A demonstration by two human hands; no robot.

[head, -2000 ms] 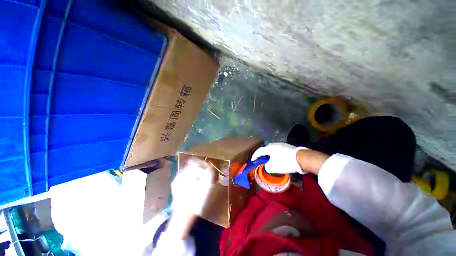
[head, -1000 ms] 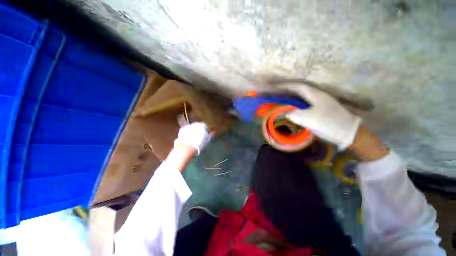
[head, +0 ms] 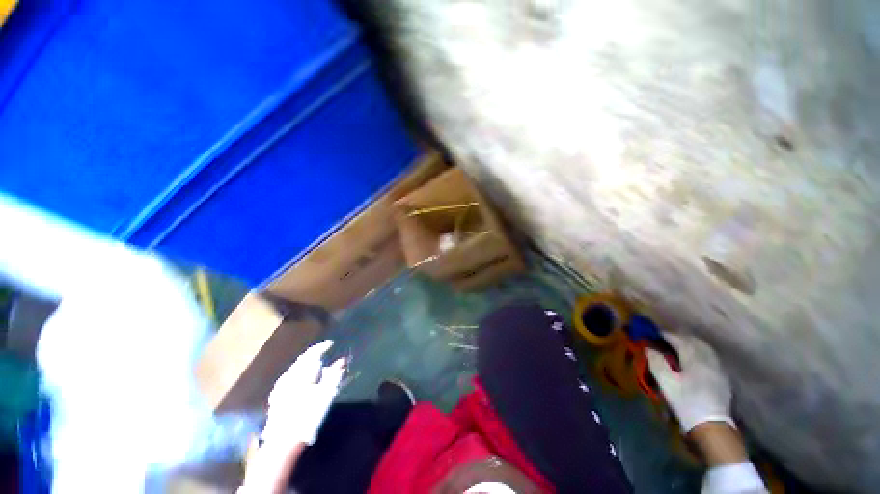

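The blue and orange tape dispenser is low beside the wall at the right, next to yellow tape rolls. My right hand, in a white glove, is on it; the fingers partly cover it. My left hand, in a white glove, is at the lower left with fingers apart and empty. An open brown carton stands on the floor between the blue bin and the wall, with a yellowish strip and something pale inside.
A large blue bin fills the upper left, with a large brown carton board against it. A brown carton is at the left by white, overexposed material. The stained wall runs along the right. My knees are over the green floor.
The open carton left my lap and now stands by the wall. My left hand let go of it and came back left. My right hand carried the tape dispenser down to the tape rolls.
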